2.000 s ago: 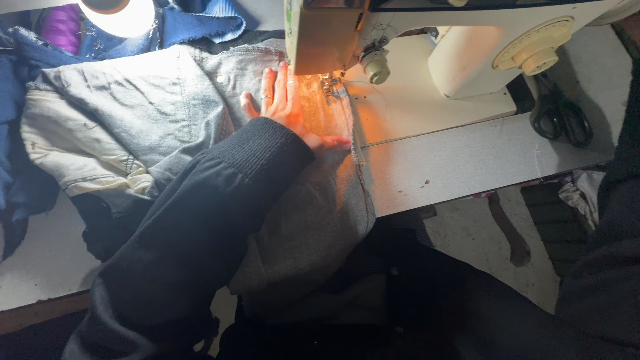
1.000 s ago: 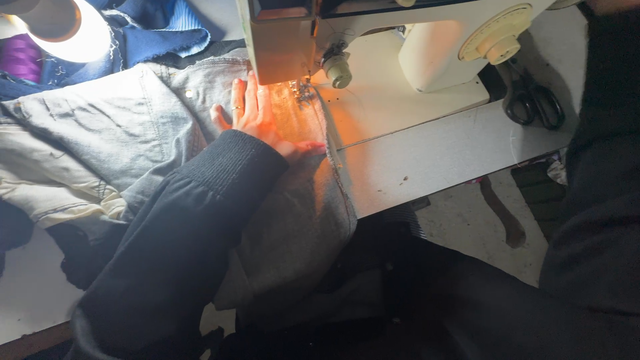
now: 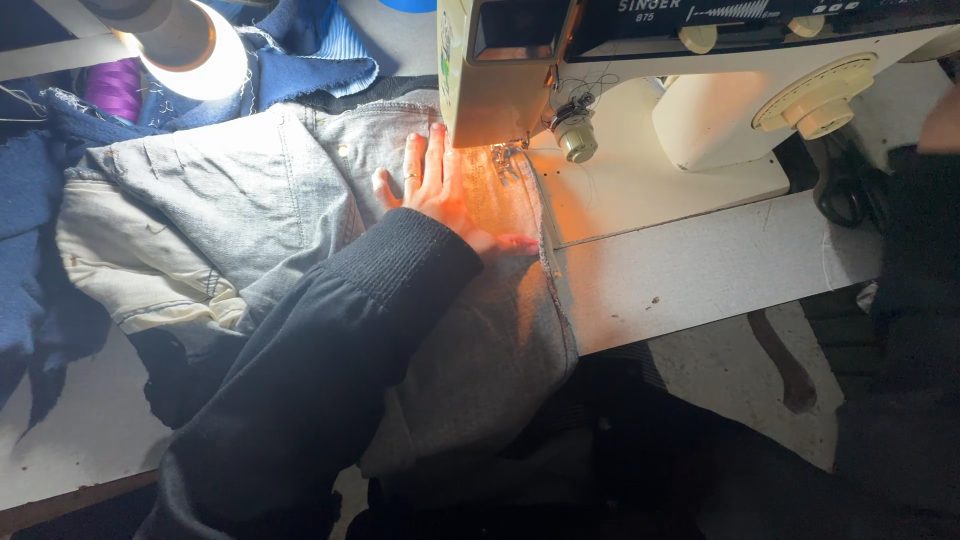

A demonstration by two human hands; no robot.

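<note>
A light grey denim garment (image 3: 480, 330), with cream pocket cloth (image 3: 150, 251) at its left, lies across the table and under the presser foot (image 3: 506, 157) of a Singer sewing machine (image 3: 487, 82). Flat on the denim, fingers spread, rests my left hand (image 3: 442, 195), just left of and below the presser foot; its thumb reaches the stitched edge at the right. The hand grips nothing. At the right edge, near the machine's handwheel end, a small blurred part of my right hand (image 3: 941, 120) shows; its fingers are out of sight.
A lit lamp (image 3: 199, 60) stands at the upper left by a purple thread cone (image 3: 114, 90) and blue fabric (image 3: 300, 67). Black-handled scissors (image 3: 844, 199) lie right of the machine. The table's front edge (image 3: 675, 326) slants below the machine bed.
My left hand stays flat on the denim beside the presser foot. The view has shifted slightly, and part of the right hand shows at the right edge.
</note>
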